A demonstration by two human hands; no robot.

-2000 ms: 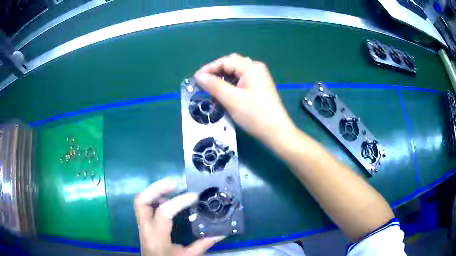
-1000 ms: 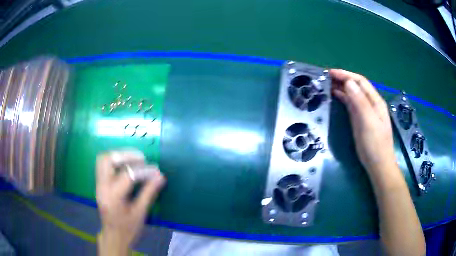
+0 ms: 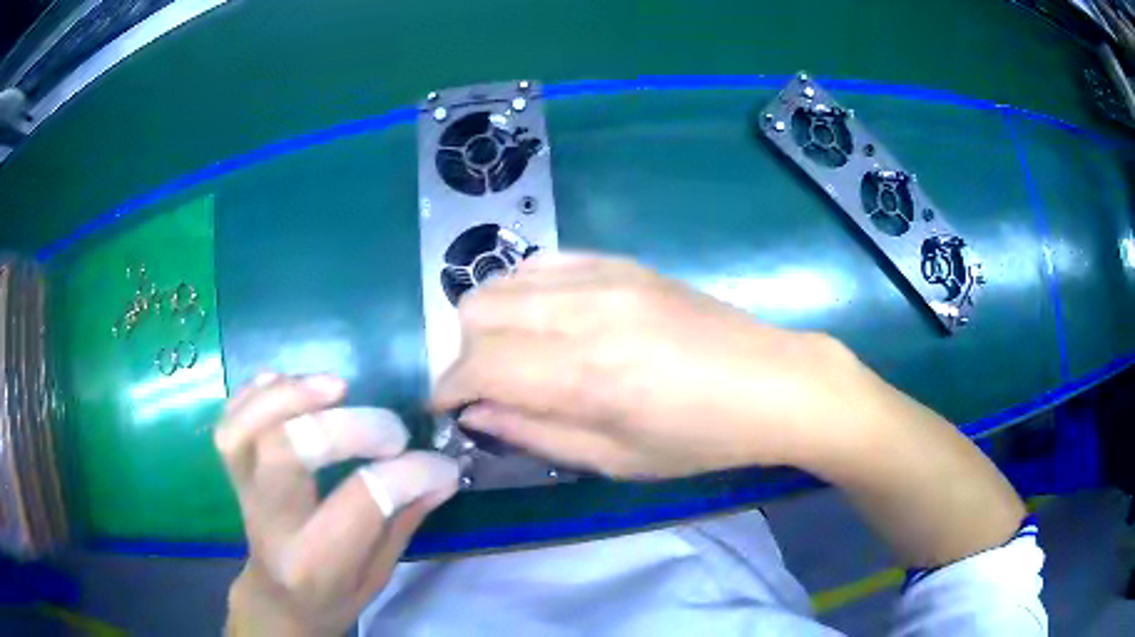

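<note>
A grey metal three-fan frame lies upright in the view in front of me. Its upper two round openings show; the lowest is mostly covered by my right hand. My right hand lies over the lower part, its fingertips at the lower left corner. My left hand, with white finger cots on two fingers, is beside that corner, fingertips close together near a corner stud. Whether either hand pinches a ring cannot be seen. Copper-coloured rings lie loose on the bright green mat.
A second three-fan frame lies tilted on the dark green bench at the right. A ring tray with copper-brown rows stands at the far left. Blue tape marks the bench, and a pale rail runs at the upper left.
My left hand has moved from over the green mat to the frame's lower left corner. My right hand has moved from the frame's upper right edge onto its lower part. The view has shifted.
</note>
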